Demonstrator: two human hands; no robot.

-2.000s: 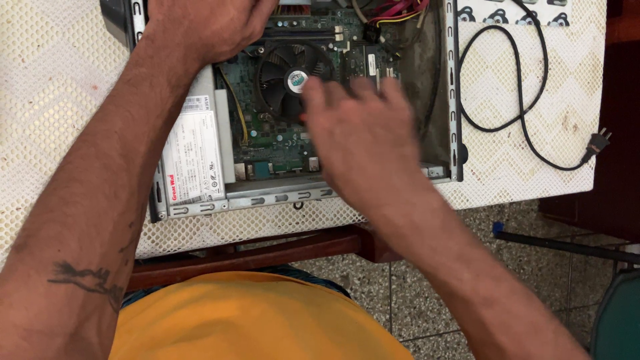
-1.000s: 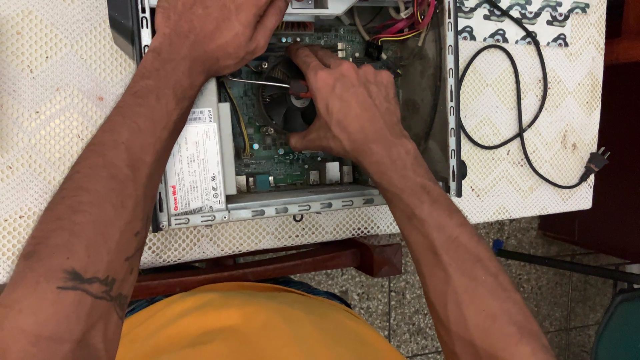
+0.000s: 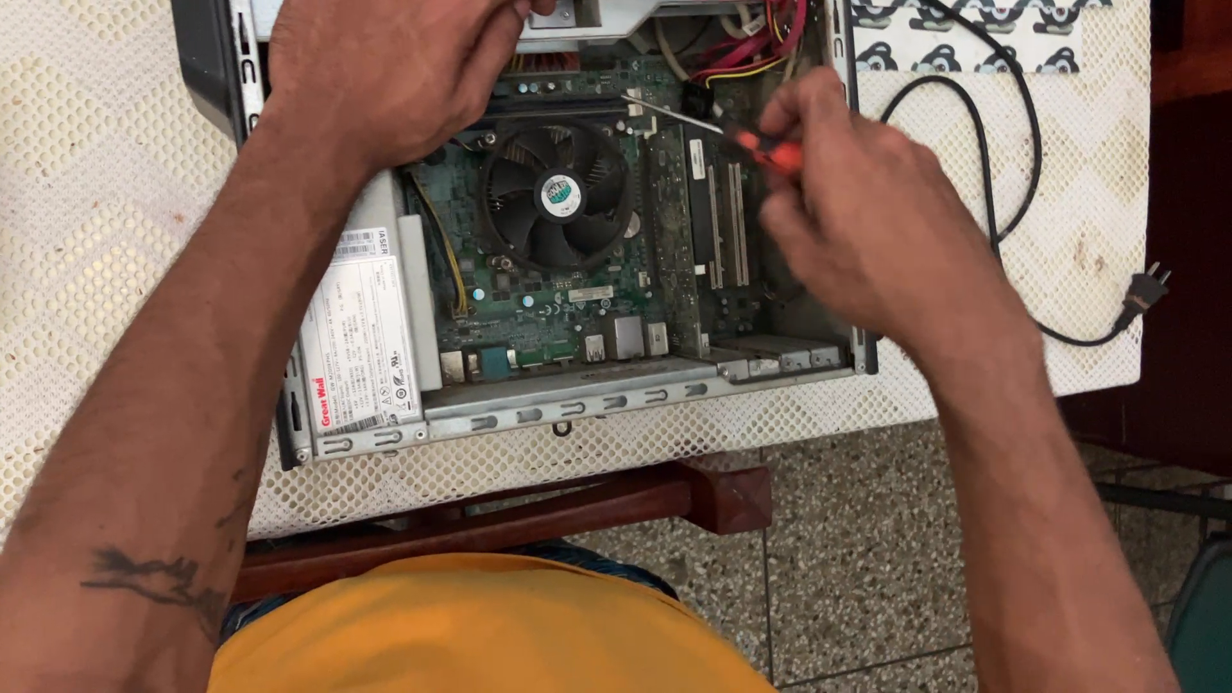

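Note:
An open desktop computer case [image 3: 577,412] lies on its side, showing a motherboard [image 3: 549,308] inside. My right hand [image 3: 857,183] holds a screwdriver [image 3: 775,152] with a red and black handle; its thin shaft points left over the board, near the memory slots. A round black CPU cooler fan [image 3: 558,196] sits between my hands. My left hand [image 3: 395,77] rests at the upper left of the case, by a metal drive bracket [image 3: 616,17]; its fingertips are partly cut off by the frame, and whether they grip anything is unclear. Below it is the power supply [image 3: 361,337].
Red and yellow cables [image 3: 770,58] bunch at the case's upper right. A black power cord [image 3: 982,144] with its plug [image 3: 1145,287] lies on the patterned tablecloth [image 3: 1078,212], by a sheet of stickers [image 3: 972,38]. A wooden chair [image 3: 577,515] stands against the table's near edge.
My right hand has moved from over the fan to the right side of the case, carrying the screwdriver, and the fan is now uncovered. My left hand stays at the upper left.

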